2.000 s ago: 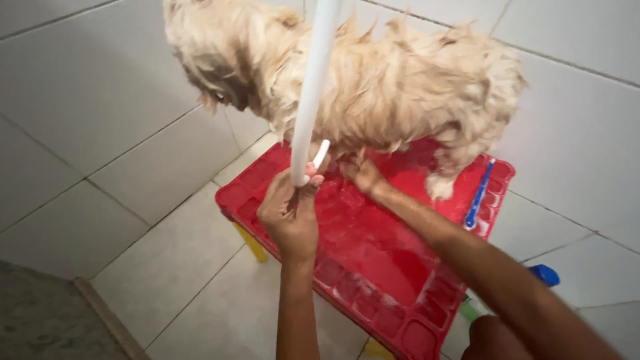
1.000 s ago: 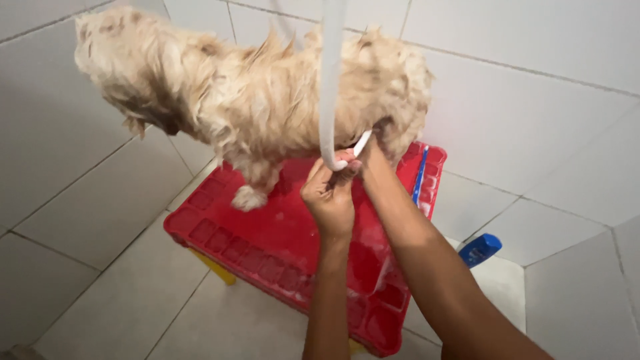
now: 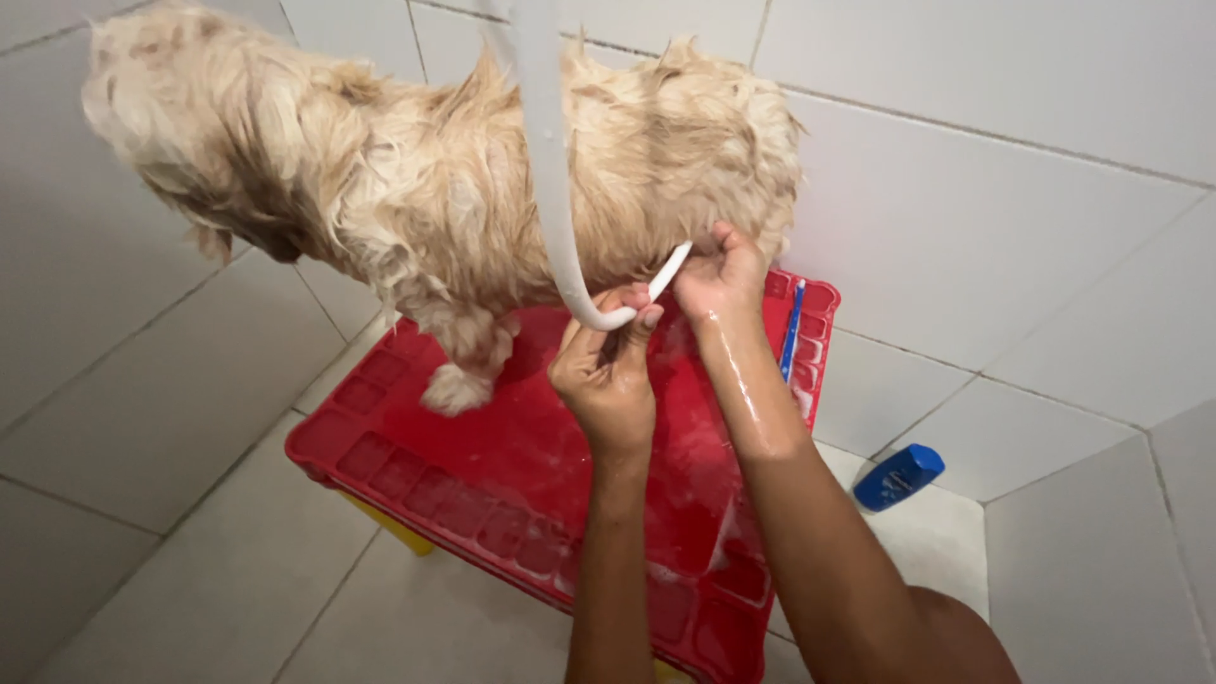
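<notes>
A wet, cream-coloured long-haired dog [image 3: 456, 180] stands on a red plastic table [image 3: 532, 427], its head to the left. My left hand [image 3: 613, 370] pinches a white flexible hose [image 3: 556, 199] near its end, below the dog's belly. The hose hangs from above, bends at my fingers, and its tip points up and right toward my other hand. My right hand [image 3: 722, 271] is at the dog's hindquarters, palm partly turned up and fingers curled; some fingertips are hidden at the fur. Water glistens on the right wrist.
A thin blue stick-like object [image 3: 792, 332], perhaps a toothbrush, lies along the table's right edge. On the floor at the right, a blue bottle [image 3: 899, 477] stands by the tiled wall [image 3: 988, 237]. A yellow table leg [image 3: 389, 522] shows below the left side. Suds lie in the table's moulded recesses.
My right hand has come back from under the dog's rear and now shows its palm beside the hose tip. My left hand keeps its hold on the hose. The view has shifted right since the first frame.
</notes>
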